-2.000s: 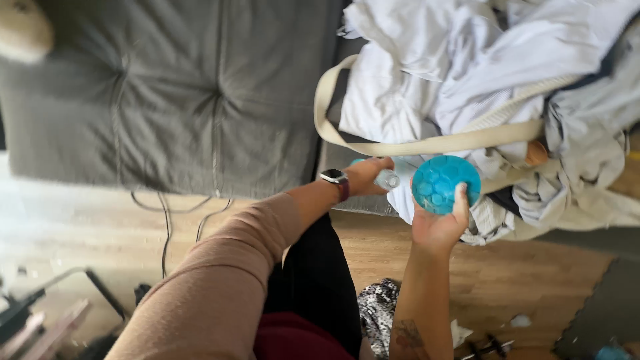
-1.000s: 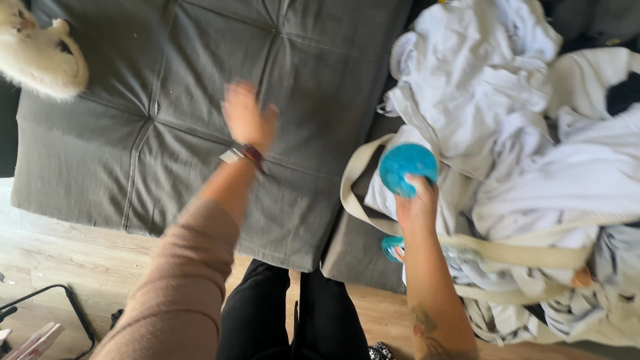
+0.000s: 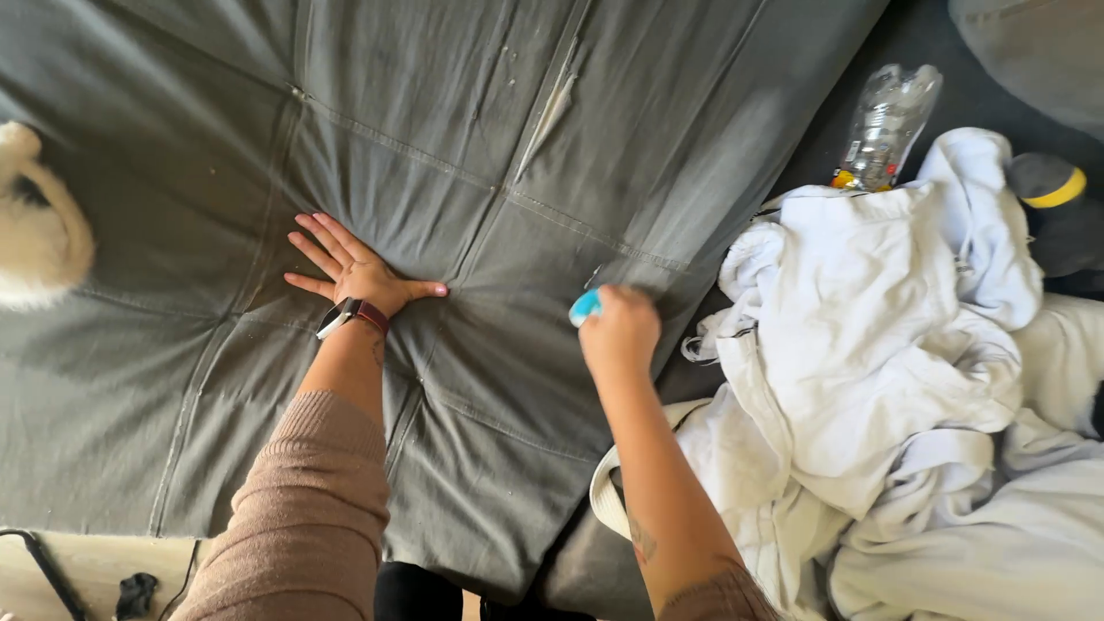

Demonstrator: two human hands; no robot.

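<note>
My left hand, with a watch on its wrist, presses flat with fingers spread on the grey sofa cushion. To its right, my right hand is closed around a blue object; only a rounded blue part shows past the fingers, and the hand is slightly blurred. It is over the cushion near its right edge. Beyond the left hand, the upholstery has a torn seam.
White clothes lie heaped at the right, with a clear plastic bottle above them. A pale strap loops beside my right forearm. A white furry animal or toy is at the left edge. Cables lie on the floor, lower left.
My left hand has come down from above the sofa and now rests on it. My right hand has moved from beside the clothes to over the cushion, still with the blue object. The view has shifted.
</note>
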